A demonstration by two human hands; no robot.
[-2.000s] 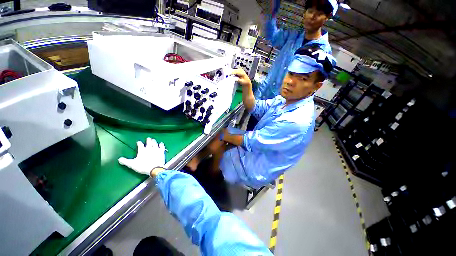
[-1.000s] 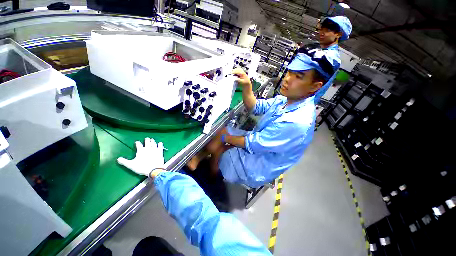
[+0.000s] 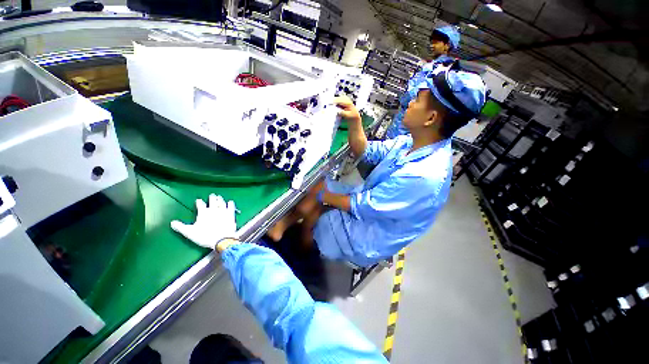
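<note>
My right hand, in a white glove, lies flat with fingers spread on the green work surface, its wrist at the silver edge rail. It holds nothing. My left hand is not in view. A white enclosure housing with red cables inside and black cable glands on its end panel sits beyond the hand on a dark green round plate. A nearer white housing stands at the left, cut off by the picture's edge, with two black knobs on its side.
A seated person in blue is beside the line, one hand on the far housing's end panel. Another person is behind. Yellow-and-black tape runs along the grey floor. Dark racks stand at the right.
The seated person's head has turned away, toward the back. The person behind has shifted, ending lower and farther back. My right hand has stayed in place on the surface.
</note>
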